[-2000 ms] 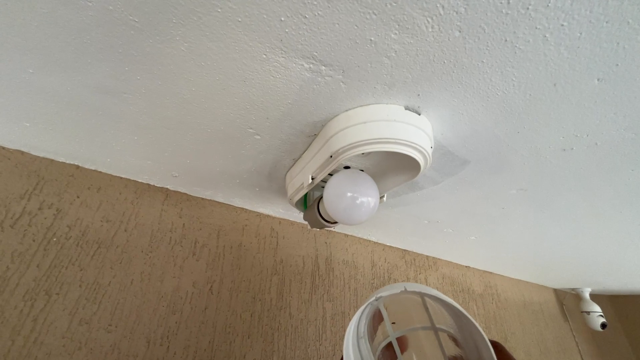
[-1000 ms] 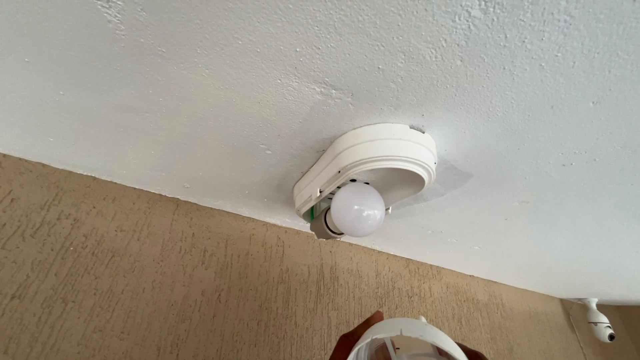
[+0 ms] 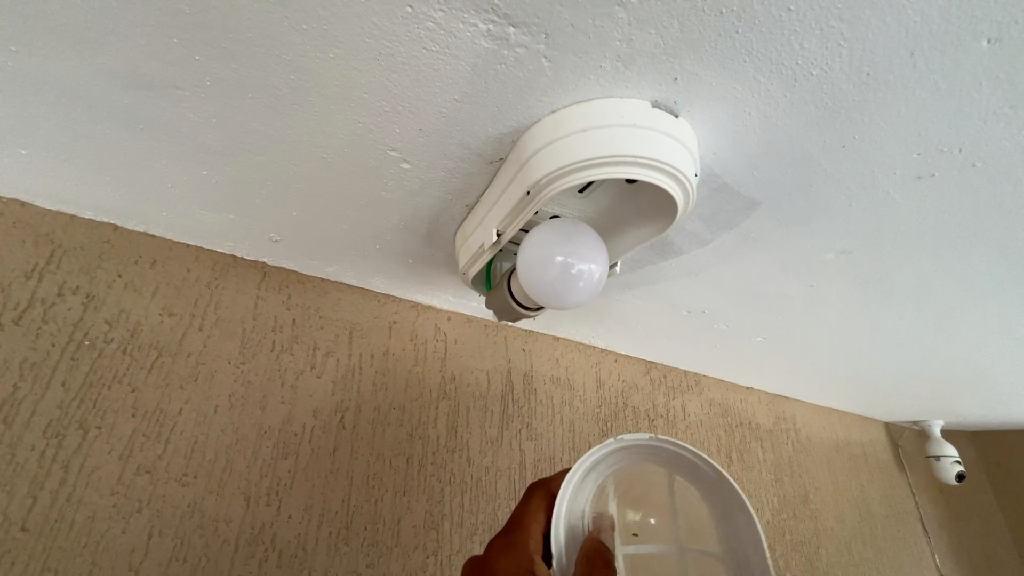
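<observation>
My left hand (image 3: 528,532) holds a white-rimmed, see-through light fixture cover (image 3: 680,504) at its left edge, with the thumb on its inner face. Grid bars show through the cover, and its lower part is cut off by the frame. My right hand is not in view. Above and apart from the cover, an oval white plastic fixture base (image 3: 608,148) is on the ceiling. A round white light bulb (image 3: 562,264) sits in a lamp socket (image 3: 512,300) at the base's open lower left end, where a bit of green wire (image 3: 489,274) shows.
The rough white ceiling (image 3: 240,120) meets a tan textured wall (image 3: 240,416) along a slanting edge. A white bulb-shaped security camera (image 3: 946,460) hangs at the far right, with a thin cable (image 3: 916,504) running down the wall near it.
Fingers showed at both sides of the cover one second ago; now only those on its left show. More of the cover is in view, with its inner face turned to the camera.
</observation>
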